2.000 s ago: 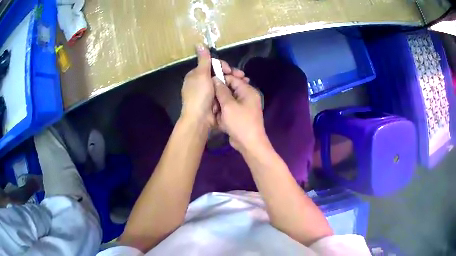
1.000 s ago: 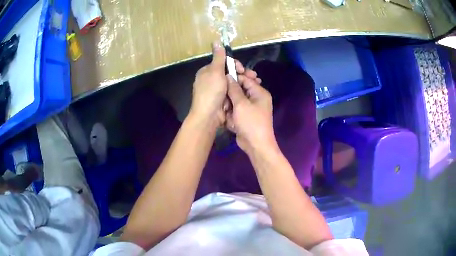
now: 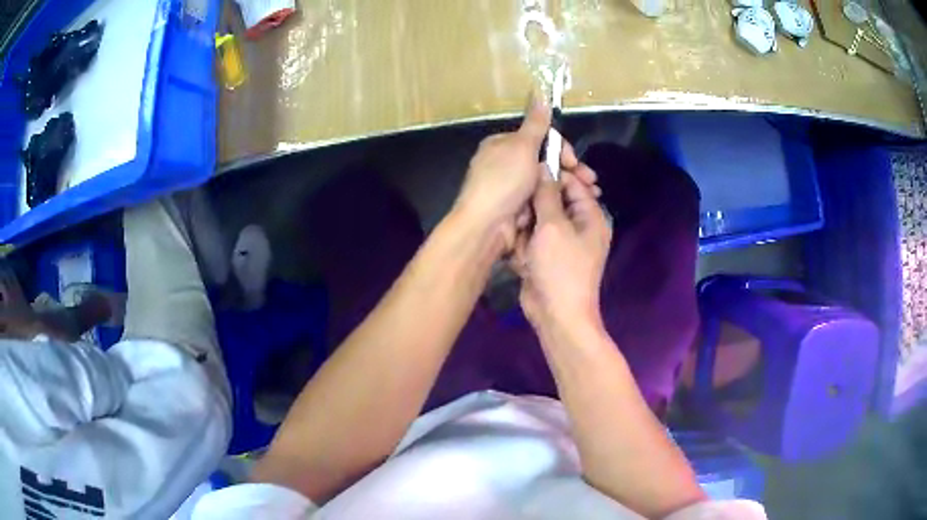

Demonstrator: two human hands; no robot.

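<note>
My left hand and my right hand are bare and close together above my lap, just below the bench edge. They hold a slim white piece with a black part at its upper end. A thin pale tip runs up from it over the bench edge, to a whitish shiny glue patch. The fingers hide the lower end of the piece, and I cannot tell whether it is a figurine body or a tool.
A blue tray with black coat parts lies at the left. A yellow tool and a white glove lie beside it. Rounded white parts are at upper right. A purple stool is at right; a person's sleeve is at left.
The view has turned left, so the bench, tray and hands sit further right in the picture. More of the tray and the rounded white parts now show. The grip looks the same.
</note>
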